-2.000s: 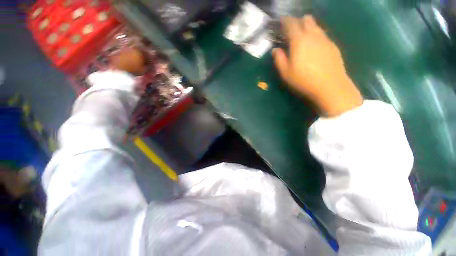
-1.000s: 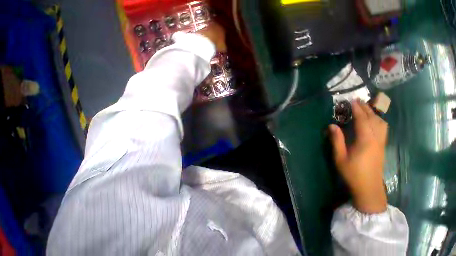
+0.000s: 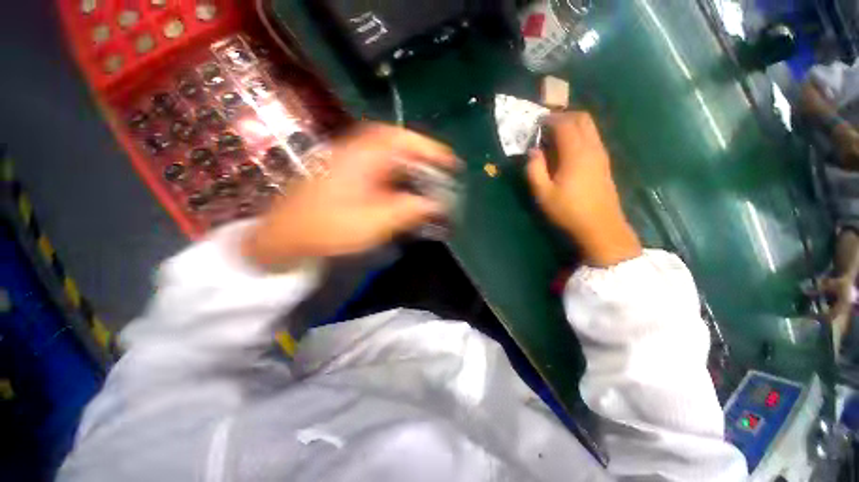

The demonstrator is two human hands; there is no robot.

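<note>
My left hand point(image 3: 353, 193) is blurred in front of the red parts tray point(image 3: 141, 174), over the bench's near edge. Its fingers are curled around a blurred, dark and silvery unit point(image 3: 429, 193). My right hand point(image 3: 579, 184) is on the green bench beside the white paper wipe point(image 3: 516, 122). Its thumb and fingertips are close together at the wipe's right edge, by a small dark item, and I cannot tell if it grips it. The tray holds rows of dark round units.
A second red tray point(image 3: 122, 73) with pale discs adjoins the first. A black box point(image 3: 414, 24), a tan block point(image 3: 555, 91) and a clear bottle point(image 3: 546, 42) lie beyond the wipe. A blue control unit point(image 3: 758, 414) is at lower right. Another person's arms point(image 3: 843, 132) show at far right.
My left hand has come away from the parts tray toward the bench with a unit in its fingers. The round unit seen beside my right hand on the wipe no longer shows clearly.
</note>
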